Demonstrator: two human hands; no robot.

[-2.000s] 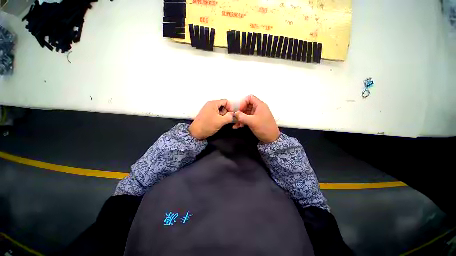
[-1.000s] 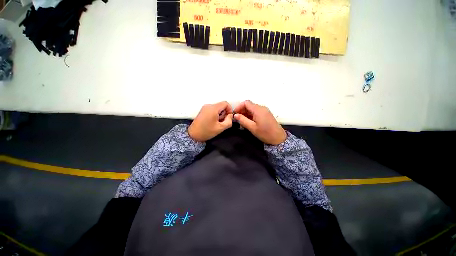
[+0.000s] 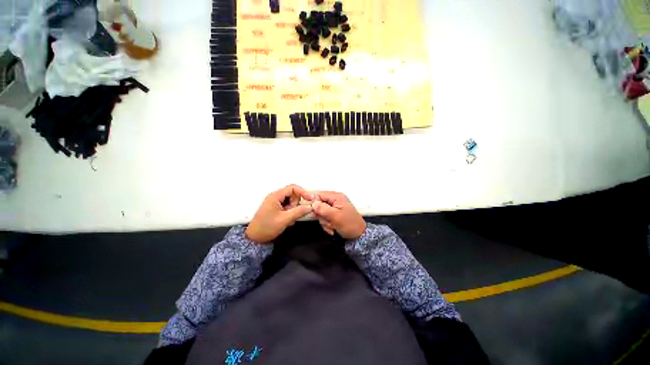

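My left hand (image 3: 276, 215) and my right hand (image 3: 340, 214) meet fingertip to fingertip at the table's front edge, above the dark apron. The fingers are pinched together; the piece between them is almost wholly hidden, and I cannot make out its shape. Behind them lies the yellow board (image 3: 370, 78) with red print. Short black strips (image 3: 348, 123) stand in a row along its front edge, with a gap near the left. More strips (image 3: 224, 71) are stacked along its left edge. Small black folded loops (image 3: 324, 32) lie in a pile at mid-board.
A heap of loose black strips (image 3: 71, 122) lies at left, by a white cloth (image 3: 85, 68) and a bottle with an amber base (image 3: 140, 48). Small metal hardware with blue (image 3: 470, 148) lies at right. Clear plastic bags (image 3: 595, 32) lie at the far right.
The view has tilted up, so the pile of loops, cloth and bottle now show. Both hands stay pinched together at the table edge. The dark bit seen between the fingertips is now hidden.
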